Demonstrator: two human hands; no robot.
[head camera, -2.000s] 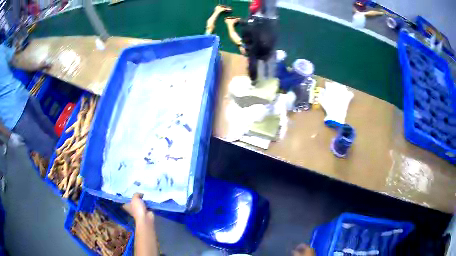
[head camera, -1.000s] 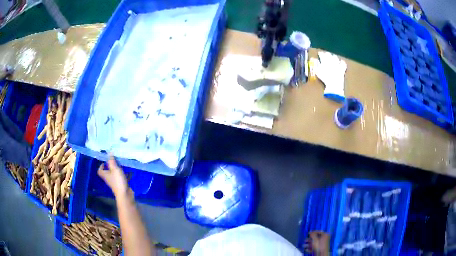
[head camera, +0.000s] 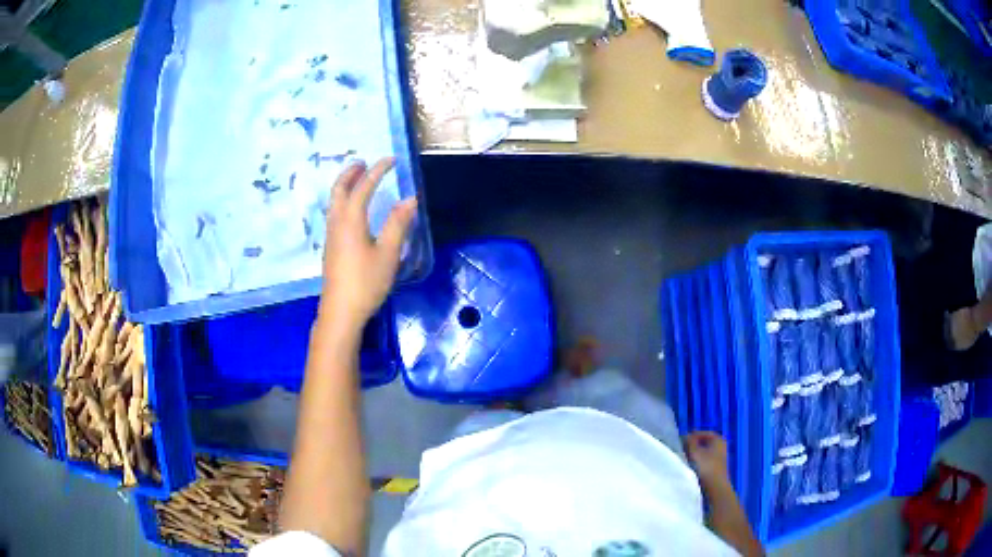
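Observation:
The blue crate (head camera: 136, 207) at the upper left has a pale liner (head camera: 218, 163) with dark bits on it. My left hand (head camera: 364, 245) is over its near right part, fingers apart and holding nothing; contact with the liner is unclear. My right hand (head camera: 707, 448) is low beside a standing stack of blue crates (head camera: 713, 348), fingers curled; whether it grips an edge is hidden. The front crate (head camera: 892, 370) of that stack holds rows of blue bodies with white ends (head camera: 800, 381).
The brown bench (head camera: 642, 120) holds a blue body with a white ring (head camera: 734, 85), cream pads (head camera: 549, 82) and a white glove (head camera: 680, 27). A blue stool (head camera: 479, 321) stands below. Floor crates at left hold tan sticks (head camera: 103, 348). A person's arm (head camera: 968, 316) shows at right.
The view has tilted down. My left hand has left the lined crate's near rim, moved right and spread its fingers. More of the stacked crates at right shows.

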